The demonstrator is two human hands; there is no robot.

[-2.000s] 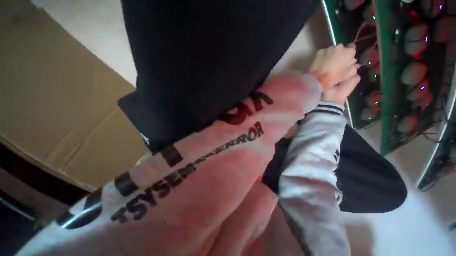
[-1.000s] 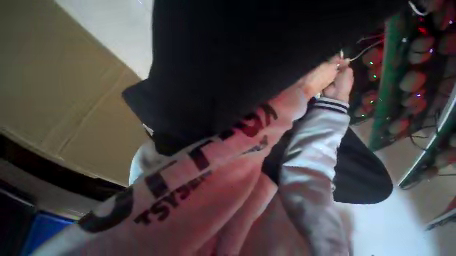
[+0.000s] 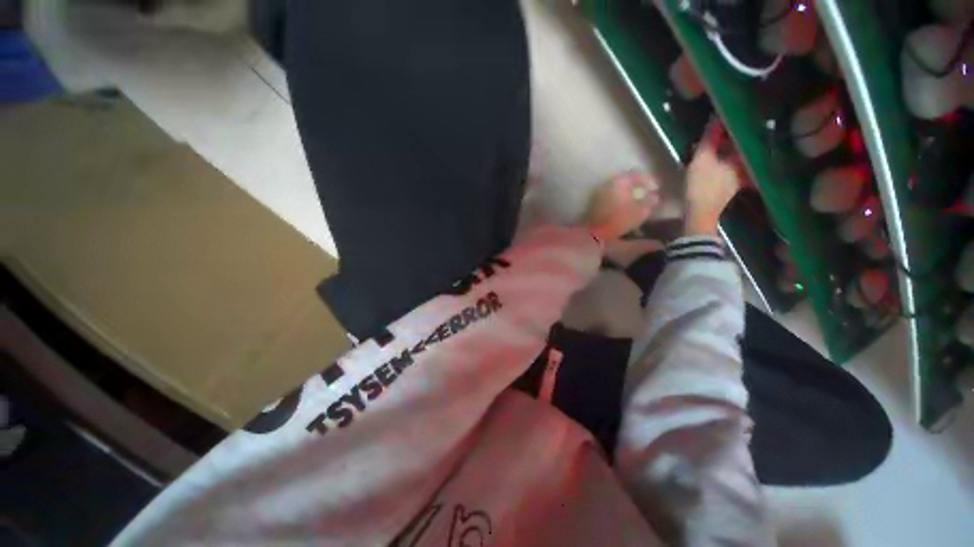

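My left hand [image 3: 625,208] is curled above my lap, left of the rack and apart from my right hand. A small pale spot shows at its fingertips; blur hides whether it holds something. My right hand [image 3: 710,190] reaches to the edge of a green rack shelf [image 3: 748,160], its fingertips dim and blurred among the rack's parts. Whether it grips anything is unclear. Rounded pale units [image 3: 819,125] sit in rows on the rack, pinkish under red light, with tiny coloured lights. A white lead [image 3: 739,59] loops near the top.
A brown carton [image 3: 160,246] lies at the left. My black-trousered legs [image 3: 411,160] extend up the middle and to the right below the rack. Pale floor [image 3: 577,118] shows between leg and rack. Another shelf's pale edge [image 3: 886,203] runs down the right, with dark cables beside it.
My hands were together at a thin lead; now they are apart, the left lower and further left, the right at the shelf edge. The view has shifted, showing more rack.
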